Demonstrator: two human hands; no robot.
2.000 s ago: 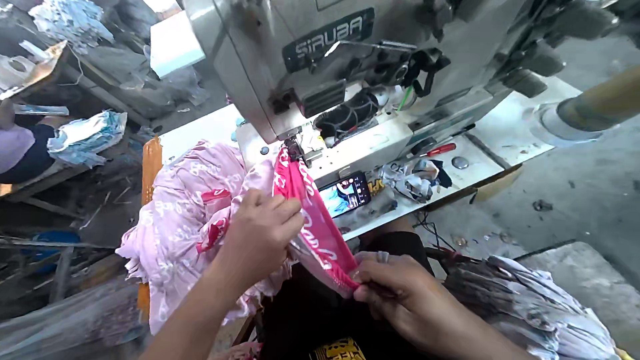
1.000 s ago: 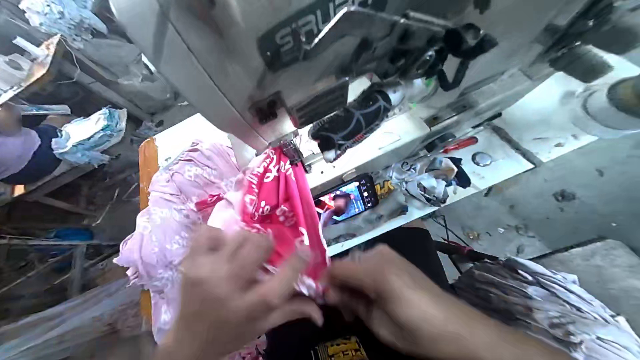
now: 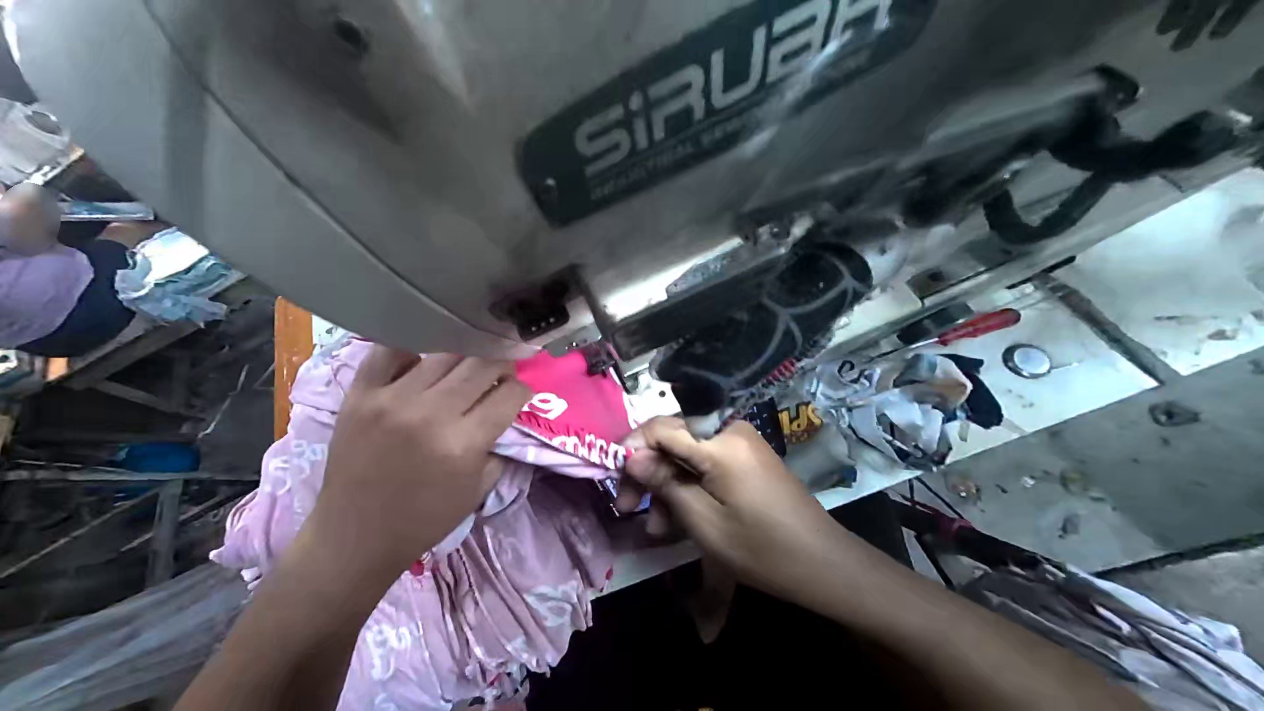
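Note:
A Siruba industrial sewing machine fills the upper part of the view. Bright pink printed fabric lies at its presser foot, joined or laid along light pink printed fabric. My left hand rests on the fabric left of the foot, fingers bent; whether it grips the cloth is hard to tell. Between thumb and fingers, my right hand pinches the edge where both pinks meet, just below the foot. More light pink fabric hangs in folds under my left hand. The needle tip is hidden.
A phone lies partly hidden behind my right hand. A red-handled screwdriver, a round metal lid and crumpled scraps lie on the machine table. Striped cloth is at lower right. Another person sits at far left.
The view has moved closer to the machine. My right hand has moved up from the fabric's lower end toward the presser foot. The bright pink fabric no longer hangs long below the foot.

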